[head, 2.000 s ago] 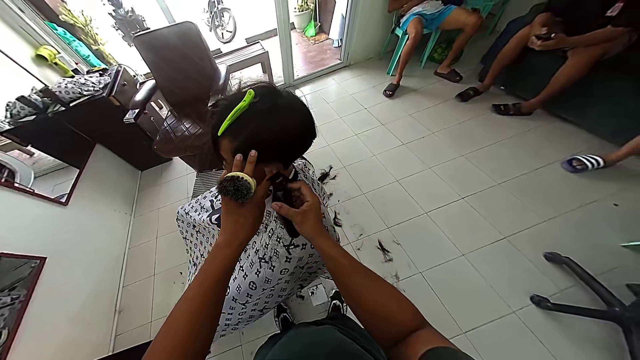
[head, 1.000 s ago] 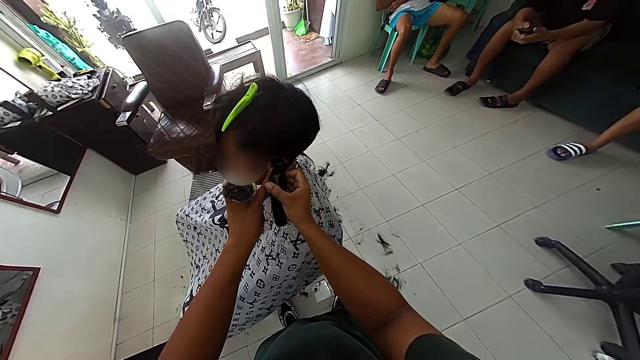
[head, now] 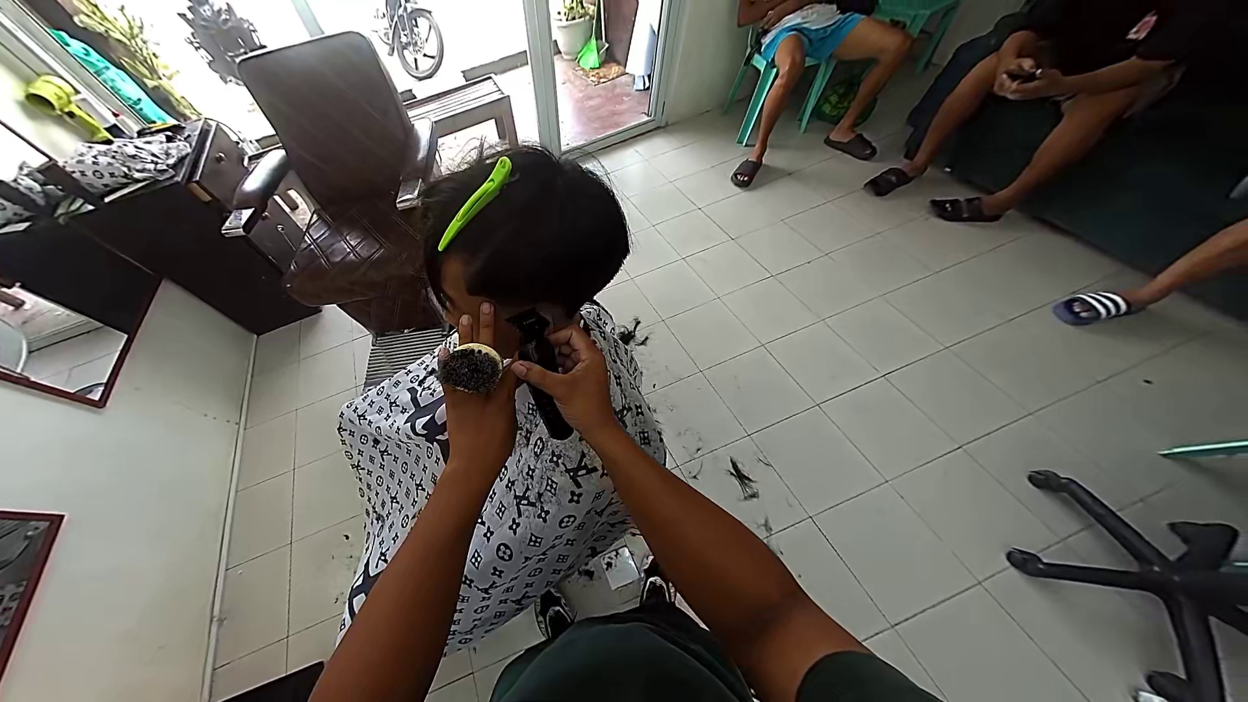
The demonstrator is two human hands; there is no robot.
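In front of me sits a person with short dark hair [head: 551, 229], under a white barber cape with a black pattern [head: 517, 526]. A bright green hair clip [head: 475, 205] holds hair on the crown. My right hand [head: 575, 380] grips a black hair clipper [head: 546, 390], its head at the side of the person's head near the ear. My left hand [head: 478, 409] holds a round brush with dark bristles [head: 471, 370] in its palm, bristles facing me, with two raised fingers against the person's face.
A brown salon chair [head: 336, 146] stands behind the person, beside a dark cabinet [head: 185, 234]. Framed mirrors [head: 146, 302] hang on the left wall. Cut hair [head: 743, 480] lies on the tiles. Several seated people are at the upper right, and a black chair base [head: 1160, 575] is at lower right.
The left hand's fingers, lower beside the face one second ago, are now raised against it. The clipper has stayed near the ear in my right hand.
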